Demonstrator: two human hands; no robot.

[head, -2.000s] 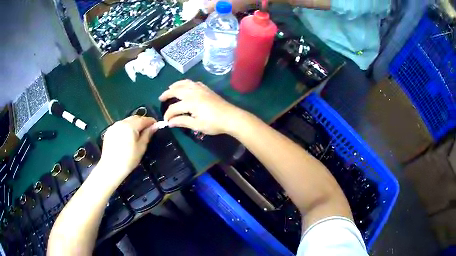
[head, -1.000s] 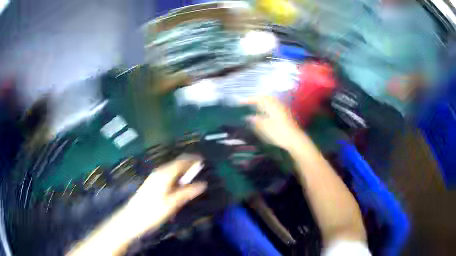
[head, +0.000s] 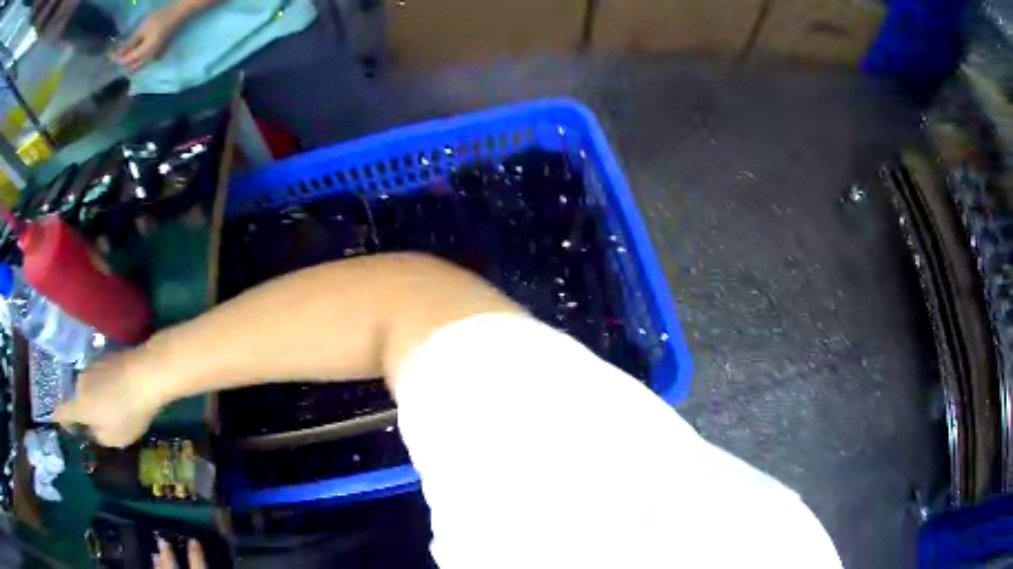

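Note:
My right hand (head: 109, 402) is at the left of the view, fingers curled down at the edge of a tray of tiny silver screws (head: 47, 376). Whether it holds anything is hidden. Only a few fingertips of my left hand (head: 180, 555) show at the bottom edge, over a black housing (head: 117, 536); what it holds is out of sight. A dark housing with a yellow-gold part (head: 169, 469) lies just below my right hand. The red squeeze bottle (head: 80, 280) and part of the clear water bottle (head: 53, 328) are beyond it.
A blue crate (head: 633, 239) of black parts stands right of the bench, under my right arm. White crumpled tissue (head: 44, 461) lies near the screw tray. Another person's hand (head: 144, 42) shows at top left. Cardboard boxes (head: 678, 28) stand behind, and dark curved strips (head: 933, 300) at right.
The view has swung right, putting the bench at the left. My hands, together two seconds ago, are apart. My right hand is at the screw tray; my left is mostly out of the picture.

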